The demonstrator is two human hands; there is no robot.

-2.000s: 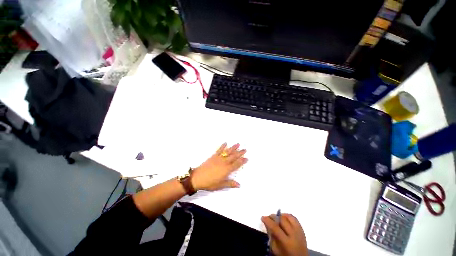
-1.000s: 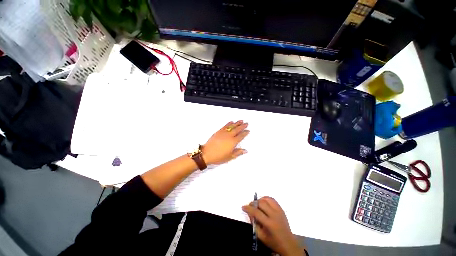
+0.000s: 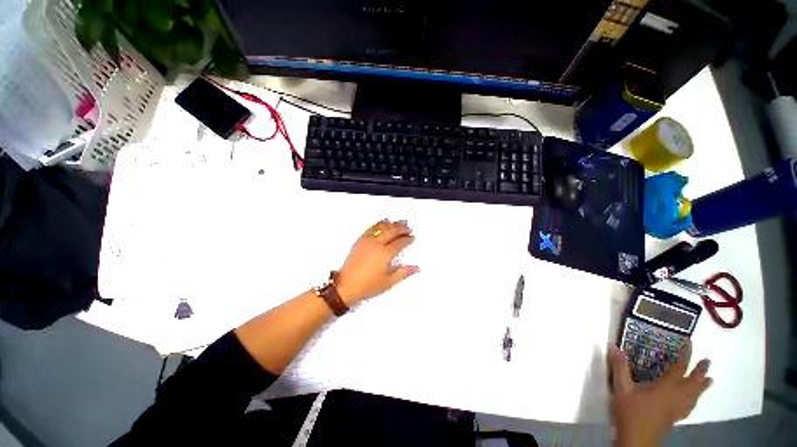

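Note:
My left hand (image 3: pixel 374 263) lies flat on the white paper (image 3: pixel 323 345) on the desk, palm down, fingers apart, with a ring and a wristwatch. The sheet's edges are washed out against the desk. My right hand (image 3: pixel 657 395) is over the lower keys of the silver-grey calculator (image 3: pixel 657 321), fingers spread and nothing held. It covers the bottom of the calculator. The pen (image 3: pixel 519 297) lies on the white surface between my hands; its middle is washed out.
The keyboard (image 3: pixel 419 157) sits below the monitor (image 3: pixel 411 39). The mouse pad (image 3: pixel 587 209) with the dark mouse is right of it. Red-handled scissors (image 3: pixel 724 299), a small black stapler (image 3: pixel 682 260), a blue bottle (image 3: pixel 743 199) and a yellow roll (image 3: pixel 661 144) are at right. A phone (image 3: pixel 212 107) is at left.
My right hand has let go of the pen, which now lies on the white surface, and has moved right to the calculator. My left hand stays on the paper. The view has shifted.

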